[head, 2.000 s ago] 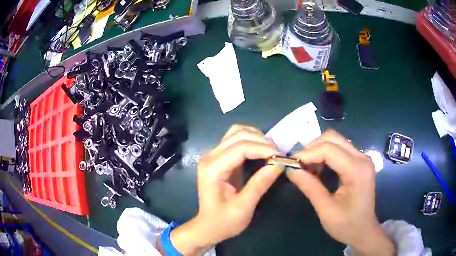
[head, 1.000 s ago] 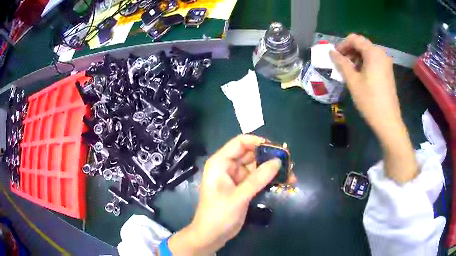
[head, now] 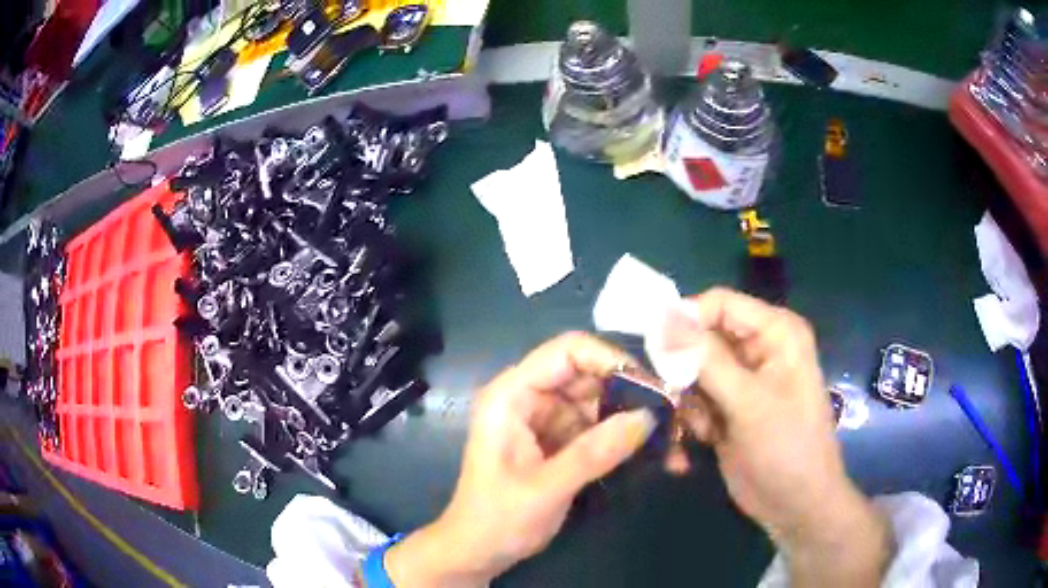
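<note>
My left hand (head: 534, 454), with a blue wrist strap, holds a dark-faced watch (head: 636, 394) by its edges, tilted, with the thumb over its face. My right hand (head: 768, 414) pinches a white wiping cloth (head: 639, 308) and holds it at the watch's right edge. The two hands are close together over the green mat. The fingers hide much of the watch, and I cannot tell whether the cloth touches it.
A heap of black spring clamps (head: 305, 287) and a red foam tray (head: 121, 350) lie left. Another white cloth (head: 531, 218) lies ahead, before two solvent bottles (head: 722, 144). Display screens (head: 839, 178), open watch housings (head: 903, 376) and blue sticks (head: 986, 431) lie right.
My right hand first left the watch and reached to a bottle top with the white cloth. It has now come back to the watch, cloth in its fingers. My left hand still holds the watch.
</note>
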